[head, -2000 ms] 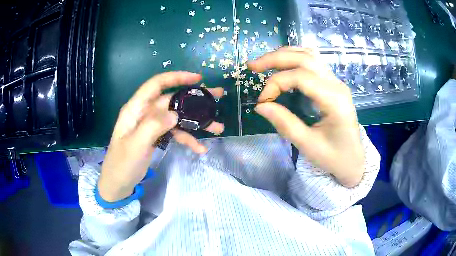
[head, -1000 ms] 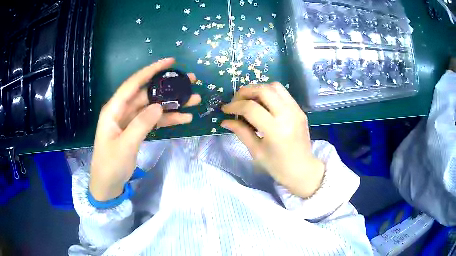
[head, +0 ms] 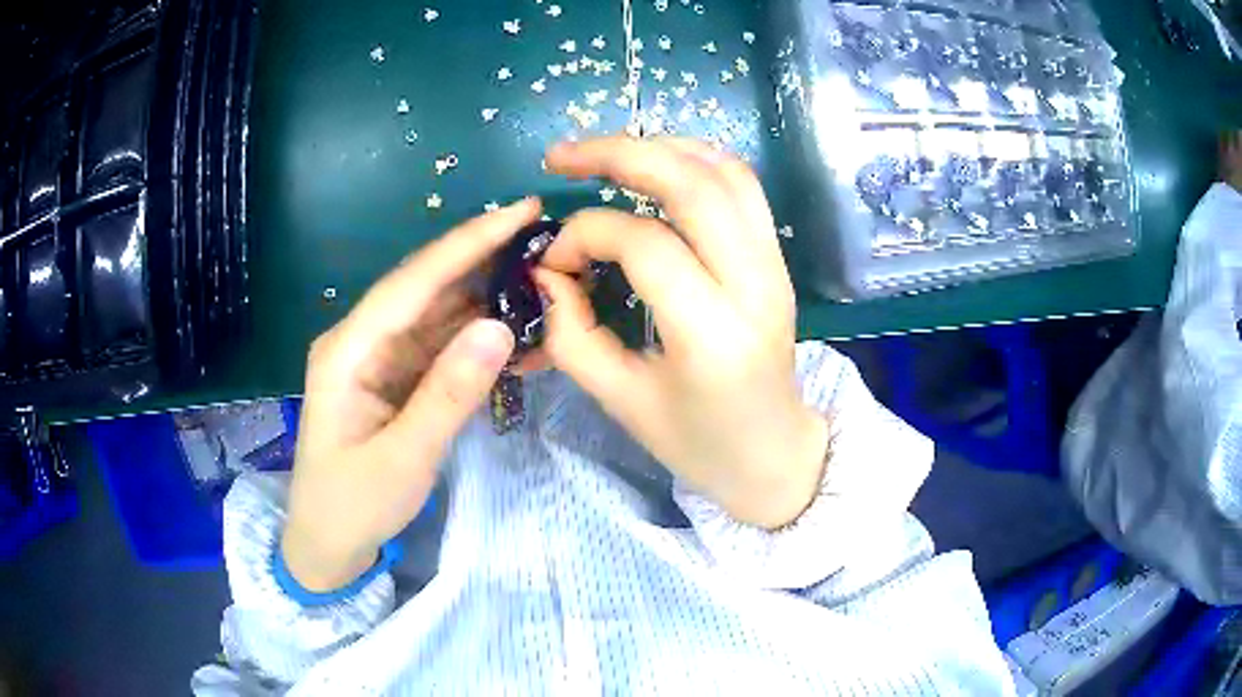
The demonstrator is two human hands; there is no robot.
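My left hand (head: 395, 409) holds the round black housing (head: 518, 293) above the mat's front edge, thumb on its near side. The housing is tilted and partly hidden by my fingers. My right hand (head: 681, 300) has its thumb and index finger pinched together at the housing's right side; whether a small part is between them cannot be seen. A small circuit board (head: 508, 404) hangs below the housing. Many small white pieces (head: 586, 109) lie loose on the green mat (head: 341, 177) beyond my hands.
A clear blister tray (head: 974, 252) with parts in its pockets lies at the right. Black blister trays (head: 204, 204) are stacked at the left. A thin pale line crosses the mat. A neighbouring person's sleeve (head: 1158, 409) shows at the right edge. Blue bins (head: 150, 490) are below the bench.
My right hand has moved left from over the mat to the housing, its fingers now at it. The housing has moved slightly right and tilted. The circuit board now shows hanging below it.
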